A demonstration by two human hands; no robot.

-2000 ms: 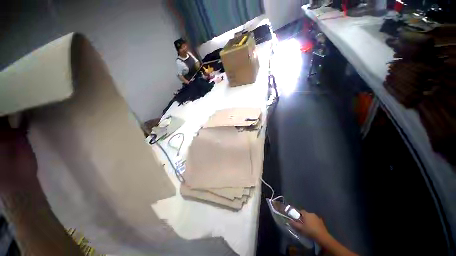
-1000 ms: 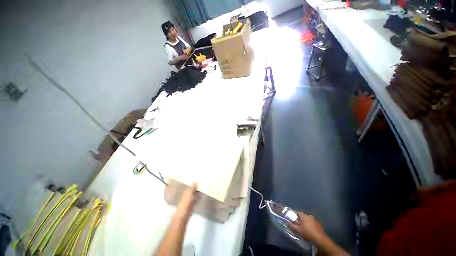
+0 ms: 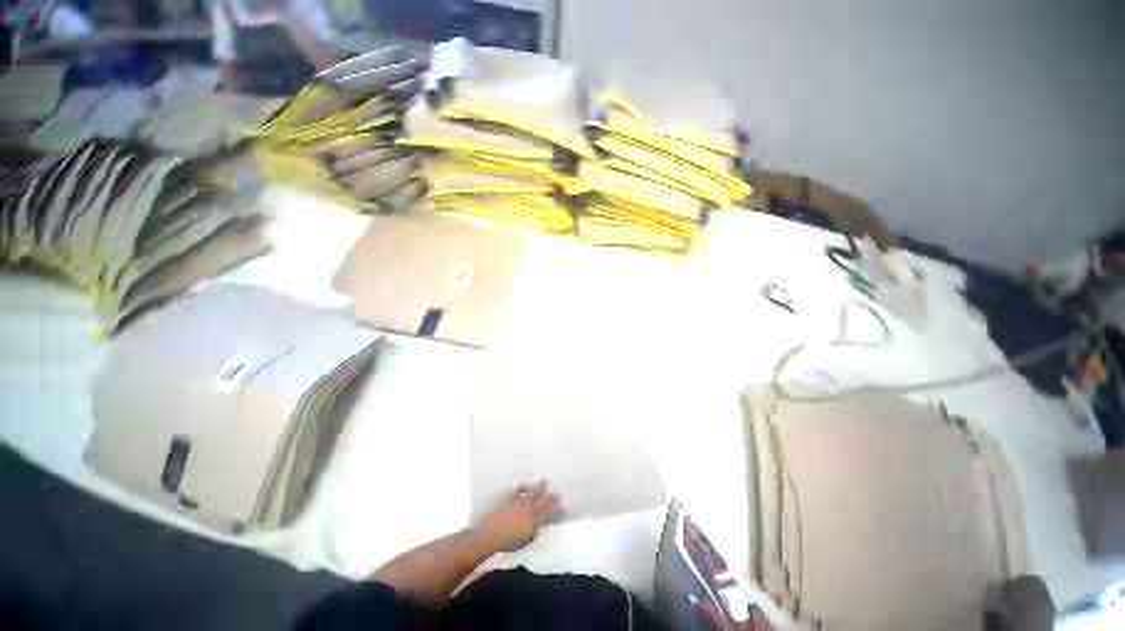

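Observation:
A pale beige panel, partly washed out by glare, lies flat on the white table in front of me. My left hand rests on its near left part, fingers slightly apart, gripping nothing visible. The electric iron is tilted up at the bottom edge, right of the panel. My right hand is at its handle, blurred and mostly cut off. A beige stack with a white label and a dark label is at the left. A plain beige stack is at the right.
Yellow-edged bundles stand at the far side, with more folded pieces at far left. A beige piece with a dark label lies before them. A cable runs behind the right stack. A person is partly visible at top left.
The view has swung left from the aisle to the table. My left hand has moved from the right stack to the panel in front. The iron has moved from over the aisle to beside the panel.

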